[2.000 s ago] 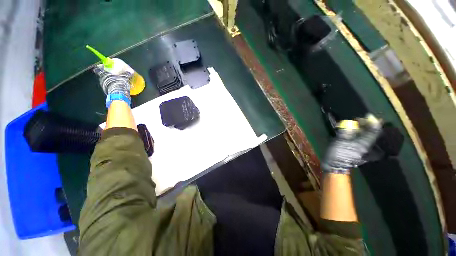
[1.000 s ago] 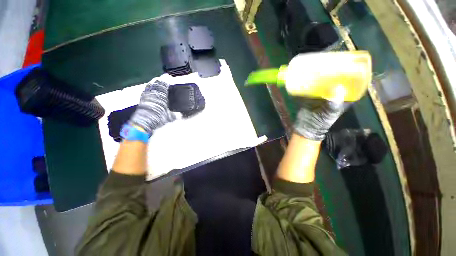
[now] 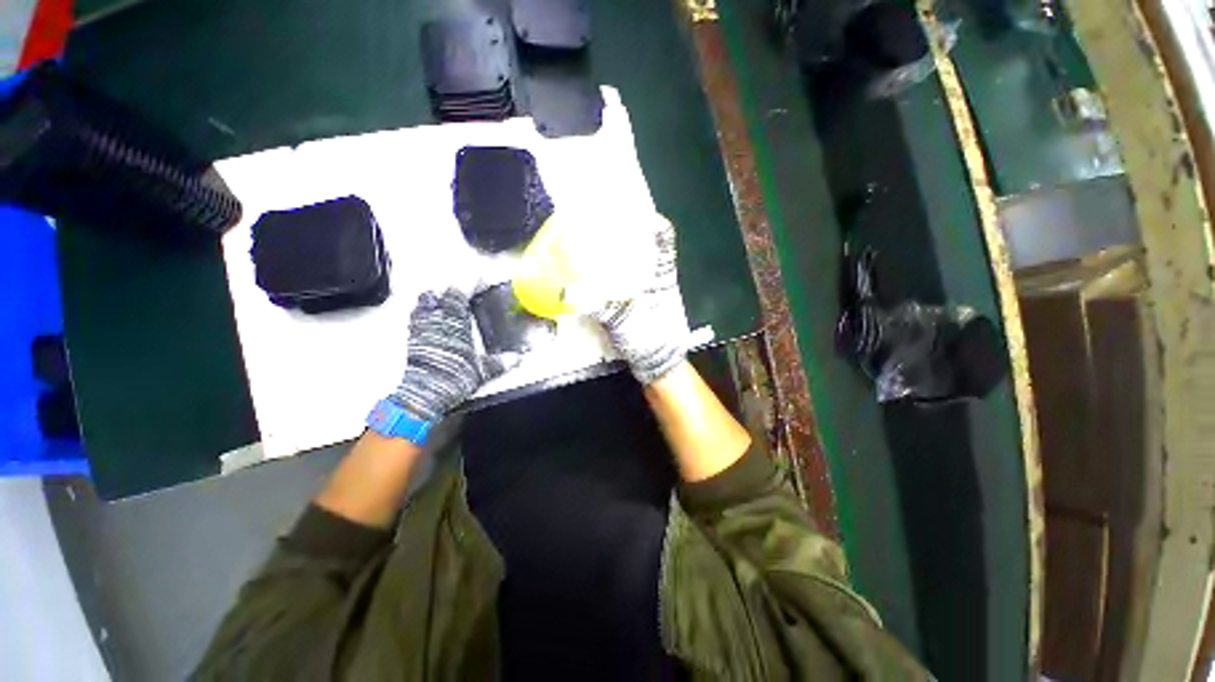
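Note:
My right hand [image 3: 645,309], in a grey-white knitted glove, is closed on the squeeze bottle [image 3: 549,271]. The bottle is tilted over a black plate [image 3: 510,320], its yellow liquid showing; its nozzle is mostly hidden. My left hand [image 3: 442,357], gloved alike, is at the left edge of that plate and holds it near the front edge of the white sheet [image 3: 320,386]. A small pile of black covers [image 3: 500,197] lies just behind. A thicker pile of black covers [image 3: 320,253] lies at the left on the sheet.
A long column of stacked covers [image 3: 120,160] leans at the left by a blue bin [image 3: 27,333]. Other black plates [image 3: 466,64] lie at the sheet's far edge. To the right, past a worn frame edge, a bagged unit [image 3: 933,353] lies on the green conveyor.
The bottle has moved left and down over the sheet in my right hand. My left hand has moved from the left pile to a single plate near the front edge. The view has shifted.

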